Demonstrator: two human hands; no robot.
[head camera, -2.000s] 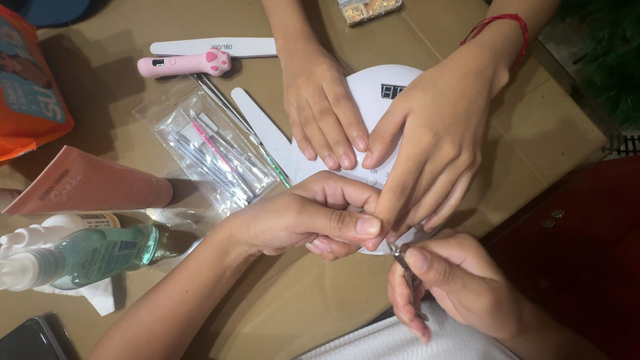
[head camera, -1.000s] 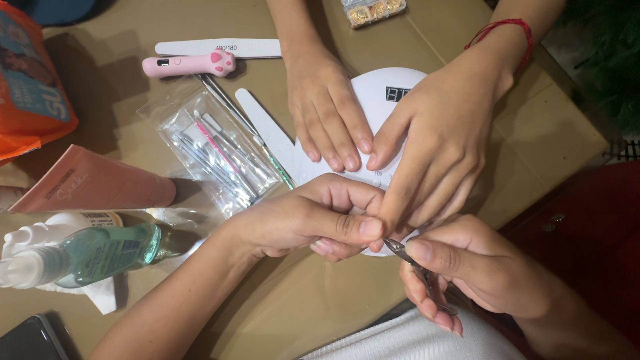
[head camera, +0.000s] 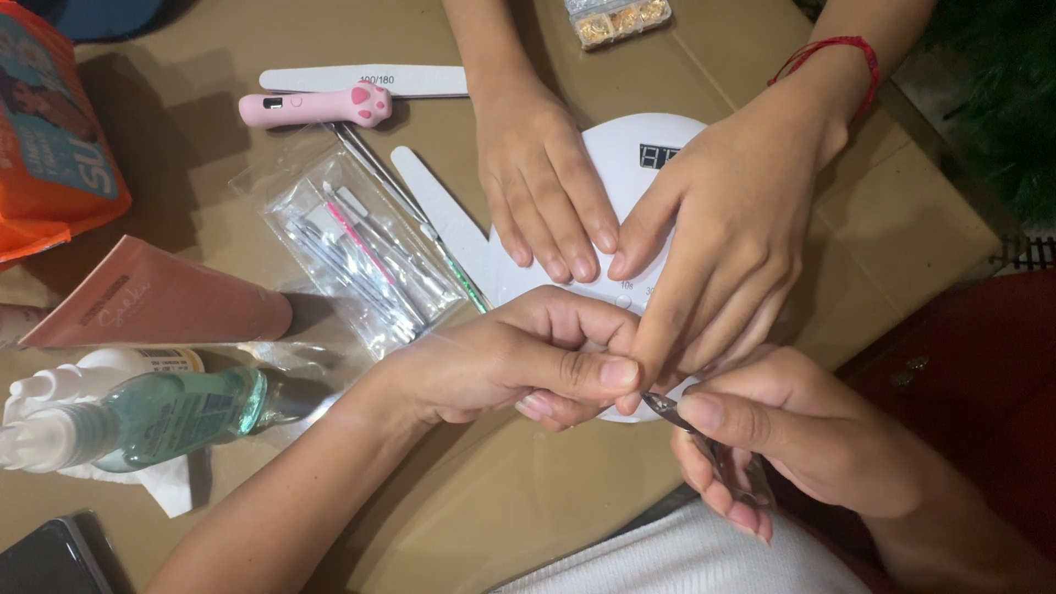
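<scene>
My left hand (head camera: 544, 355) pinches a fingertip of the other person's hand (head camera: 734, 214) between thumb and fingers. Metal cuticle nippers (head camera: 701, 441) lie in my right hand (head camera: 792, 429), their tip against that same fingertip, by the nail. The other person's second hand (head camera: 549, 173) rests flat on a round white nail lamp (head camera: 635, 140) with a small display. A red string bracelet (head camera: 858, 54) circles the wrist of the held hand. My palm and fingers partly hide the nippers' handles.
Left of the lamp lie nail files (head camera: 441, 206), a pink paw-shaped device (head camera: 313, 107) and a plastic pouch of tools (head camera: 363, 247). Farther left are a pink tube (head camera: 181, 297), a green pump bottle (head camera: 181, 412), an orange pack (head camera: 49, 140) and a phone (head camera: 54, 561). A box of gold pieces (head camera: 623, 23) sits at the top.
The nippers and my right hand have turned slightly since the earliest frame, with more of the handles showing then turning under my fingers. My left hand keeps its pinch.
</scene>
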